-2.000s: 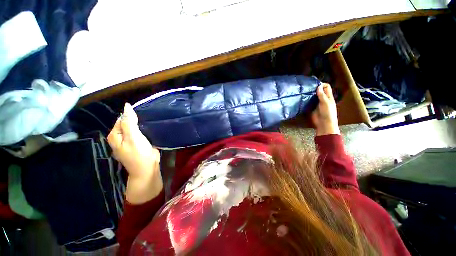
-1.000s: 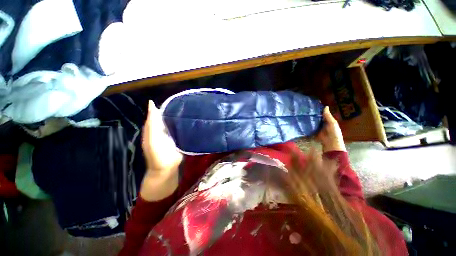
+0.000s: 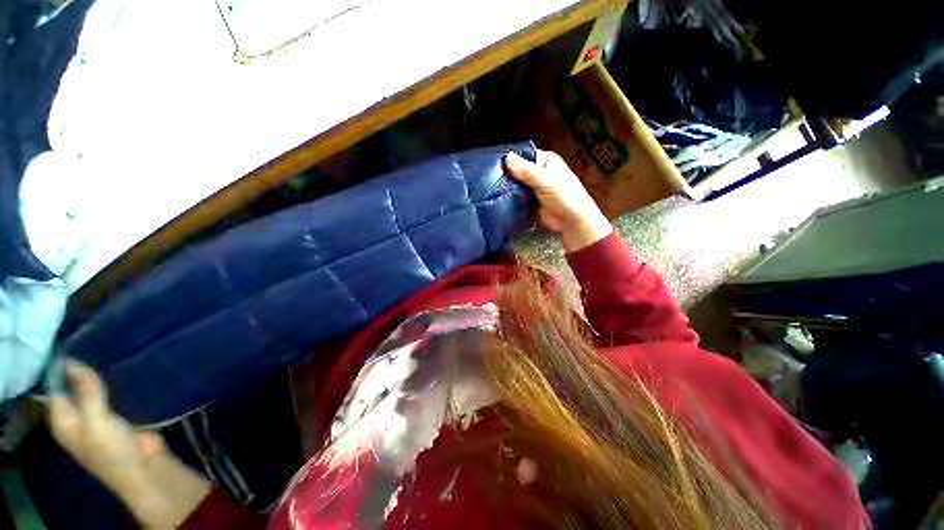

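Note:
A navy quilted sleeve (image 3: pixel 300 274) stretches slantwise in front of my body, below the table edge, with its navy side out. My right hand (image 3: pixel 554 197) holds its narrow end at the upper right, thumb on top of the fabric. My left hand (image 3: pixel 98 430) is at the wide end at the lower left, blurred, with its fingertips at the sleeve's edge. The opening of the wide end is not clearly visible. Seam lines run along and across the sleeve.
The white table with a wooden edge (image 3: pixel 414 93) crosses the upper left. White sleeve ends (image 3: pixel 29 326) lie at the left. A cardboard box (image 3: pixel 642 166) with green printing stands beyond my right hand. A grey-green surface (image 3: pixel 859 233) is at the right.
The sleeve is drawn out to full length and slants down to the left. My left hand has moved left and down, away from my right hand. The view has shifted.

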